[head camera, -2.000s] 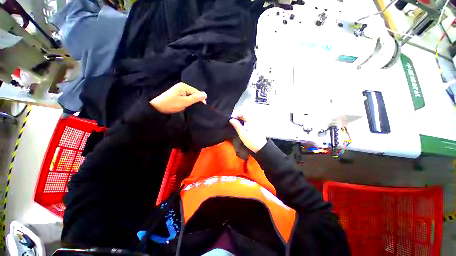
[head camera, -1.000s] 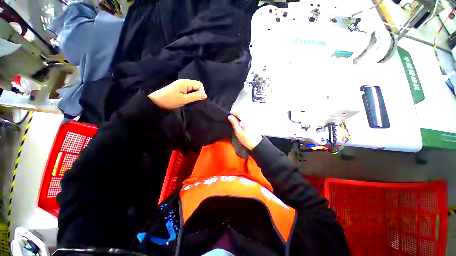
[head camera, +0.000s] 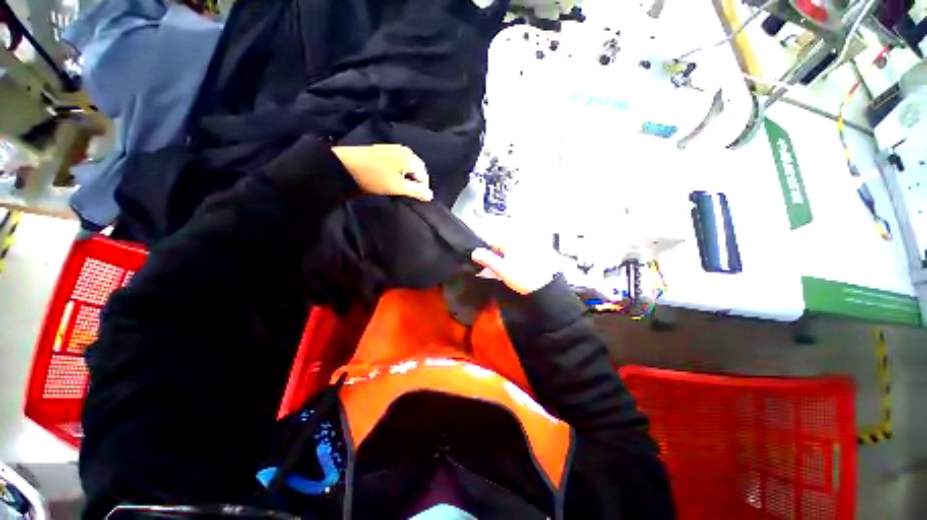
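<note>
A large black garment (head camera: 407, 96) lies heaped to the left of the white sewing machine (head camera: 600, 173) and runs down to my lap. My left hand (head camera: 386, 171) is closed on the garment's near part, fingers curled under. My right hand (head camera: 516, 269) pinches the cloth edge lower and further right, beside the machine's near left side. A dark piece of cloth spans between both hands above my orange apron (head camera: 447, 381). The fingertips are partly hidden and the exact fold they hold cannot be told.
A grey-blue garment (head camera: 152, 86) hangs at the far left. Red baskets stand at left (head camera: 76, 335) and right (head camera: 752, 447). A dark panel (head camera: 716, 233) and coloured wires (head camera: 651, 284) are on the machine. Metal arms stand at the upper right.
The view has shifted, so the machine and baskets appear further left. My left hand has moved closer to the machine's side relative to the cloth; both hands still hold the garment.
</note>
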